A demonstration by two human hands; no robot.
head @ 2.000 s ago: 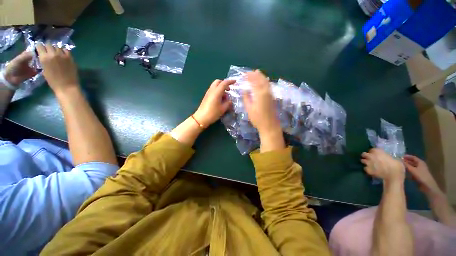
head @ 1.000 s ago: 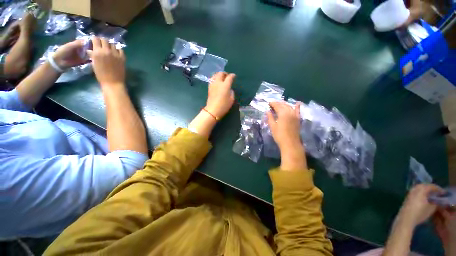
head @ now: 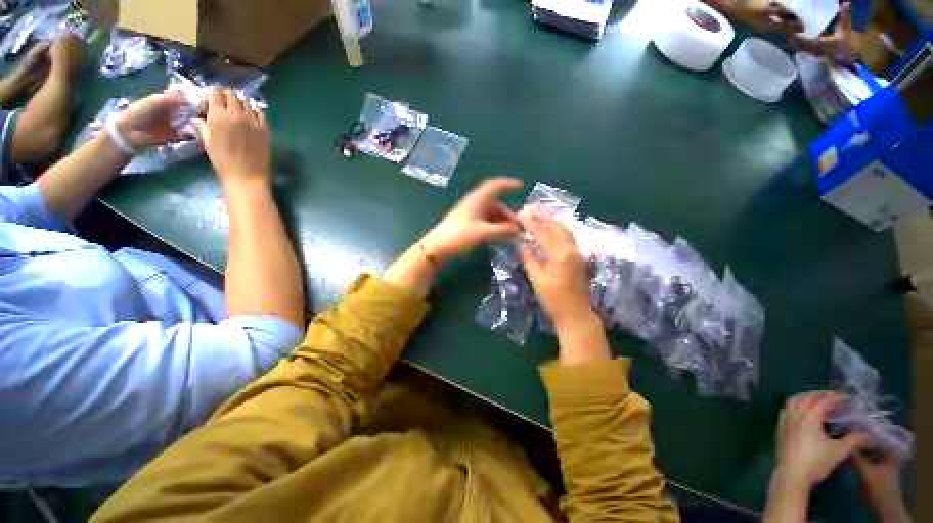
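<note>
A long overlapping heap of clear bags with dark contents (head: 670, 296) lies in front of me. My left hand (head: 476, 223) and my right hand (head: 556, 268) meet at the heap's left end, with a clear bag (head: 553, 200) just beyond the fingers. Whether either hand grips something is hidden by the fingers and glare. Up and left, a clear bag (head: 392, 125) lies with dark cord on it or in it. A short black cord (head: 351, 139) is at its left, and a flat empty bag (head: 435, 155) at its right.
At left, a person in light blue handles bags (head: 189, 107) beside a brown carton (head: 240, 26). At right, another person's hands (head: 813, 439) hold bags. White rolls (head: 759, 69), a blue and white carton (head: 870, 153) and more hands are at the far right. The green table's edge (head: 481, 391) runs before me.
My left hand has moved right, from beside the flat empty bag to my right hand. A dark cord below the set-aside bags is gone. A white roll another hand held now stands on the table.
</note>
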